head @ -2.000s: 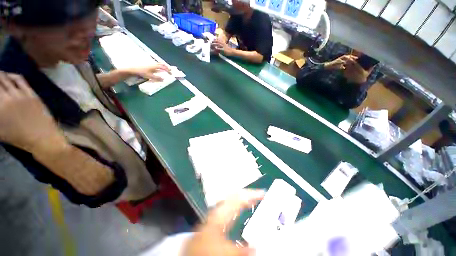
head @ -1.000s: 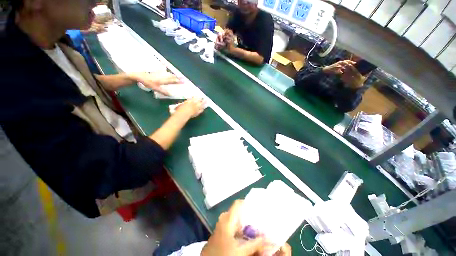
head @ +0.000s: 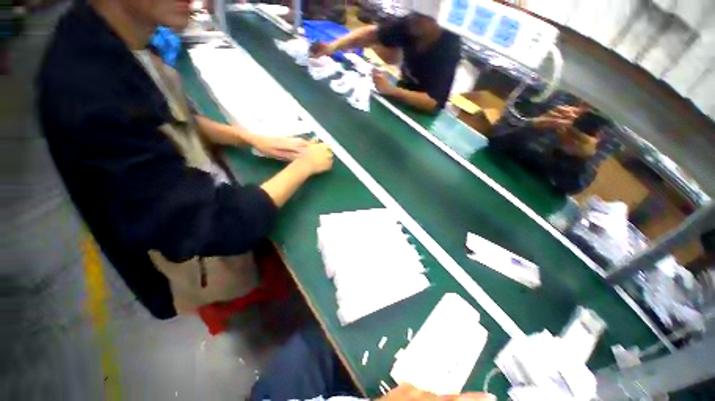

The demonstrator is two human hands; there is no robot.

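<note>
White carton blanks (head: pixel 443 345) lie on the green line surface at the lower middle, just beyond my left hand. My left hand (head: pixel 419 393) is cut off by the bottom edge; only its upper part shows, and whether it holds anything is hidden. A strip of skin right of it is too cut off to tell apart, and I cannot make out my right hand. A row of grouped white cartons (head: pixel 372 262) with jagged flaps lies left of the blanks. One slim white carton (head: pixel 503 260) lies on the belt beyond the pale rail.
Small white cartons and cards (head: pixel 549 368) are heaped by the metal post (head: pixel 666 376), with another carton (head: pixel 584 333) beside them. A worker (head: pixel 149 157) sits at left, both hands over the line. Two people are on the far side, near a blue bin (head: pixel 323 31) and bagged parts.
My hands have dropped towards the bottom edge, and the white piece they held is no longer seen in them. The blanks lie uncovered. The view has shifted; a far worker's arm reaches towards the bin.
</note>
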